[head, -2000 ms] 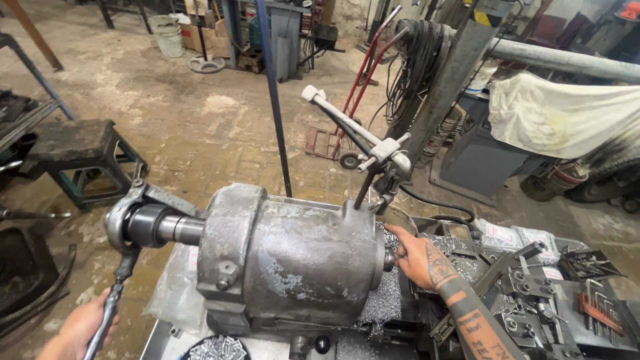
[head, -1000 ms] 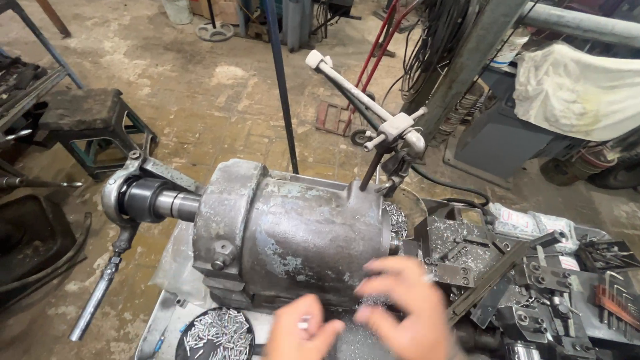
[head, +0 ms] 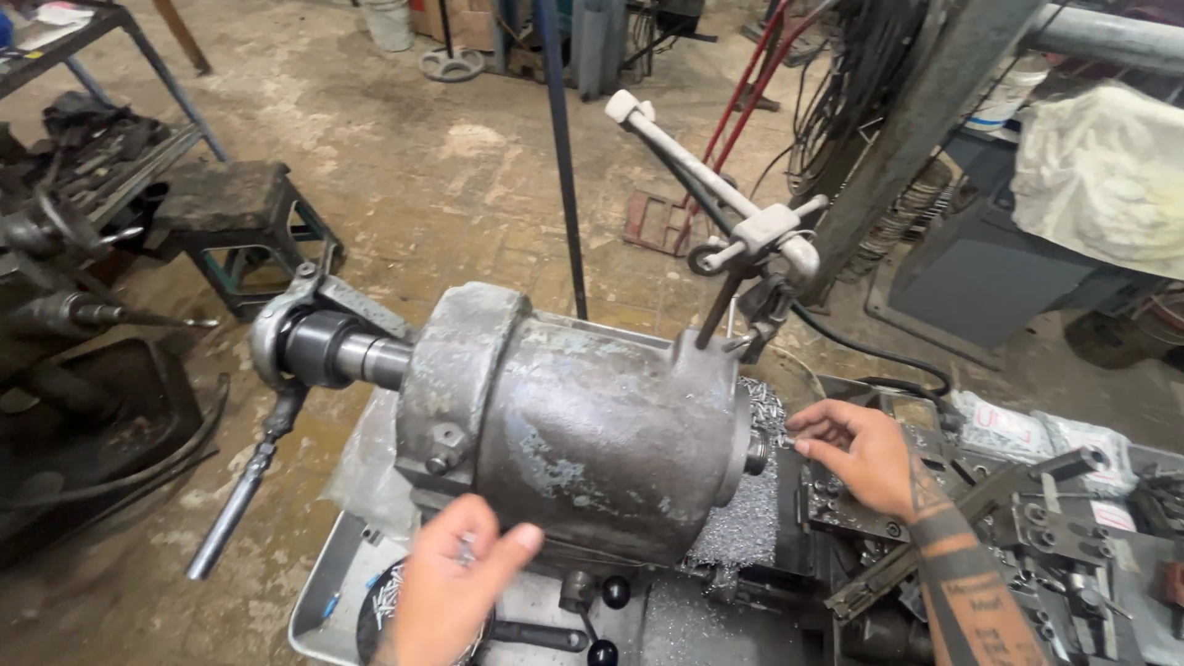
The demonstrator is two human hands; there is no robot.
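A worn grey cast-metal machine headstock [head: 592, 425] fills the middle, its threaded spindle end [head: 758, 451] facing right. My right hand [head: 856, 453] is just right of that end, thumb and fingertips pinched together around something small, too small to make out. In my left hand [head: 467, 569], in front of the housing, are small metal pieces under curled fingers. Partly behind that hand lies a round dark container [head: 381, 601] of small metal pins. At the left, a ratchet-like lever [head: 231, 509] hangs from the dark collar on the shaft [head: 370, 359].
Metal chips [head: 740, 523] lie heaped below the spindle end. Tool-post parts [head: 1045, 527] crowd the right side. Black-knobbed levers [head: 603, 652] stand at the front. A jointed metal arm [head: 712, 180] rises behind the housing. A stool [head: 222, 203] stands at the left.
My left hand was on the lever two seconds ago and is now before the housing, holding small pieces. Both hands were close together one second ago; the right has since moved back beside the spindle end.
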